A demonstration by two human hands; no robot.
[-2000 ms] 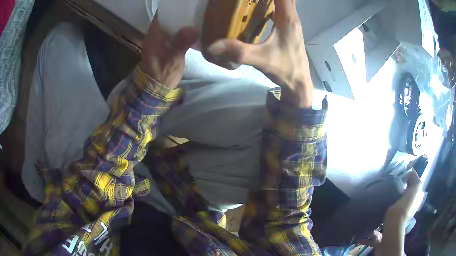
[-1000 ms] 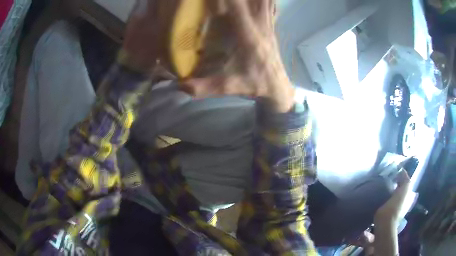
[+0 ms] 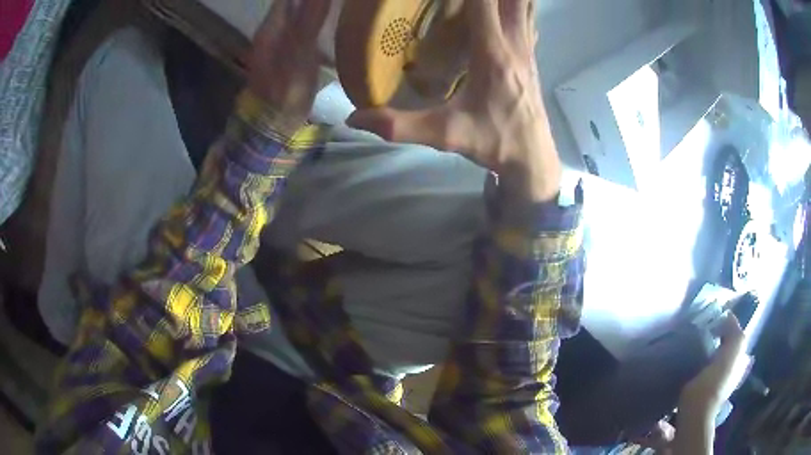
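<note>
A round device (image 3: 372, 55) with a yellow-brown wood-look face is at the top of the picture, cut off by its edge. A cluster of small dark holes shows on the face, with a curved recess beside it. My right hand (image 3: 498, 98) grips the device from the right, thumb at its lower rim. My left hand (image 3: 286, 53) is at the device's left side, darker and partly cut off; its fingertips and hold are not clear. Part of the white body shows below, between my hands.
A white carton (image 3: 582, 124) stands on the brightly lit white table (image 3: 636, 267) at right. Black round parts (image 3: 727, 187) lie beyond it. Another person's hand (image 3: 716, 373) is at lower right by a dark flat object (image 3: 745, 309). My legs (image 3: 373, 204) are below the device.
The device has turned, so its face with the hole cluster now shows. My hands moved left and down over it, then back up and right.
</note>
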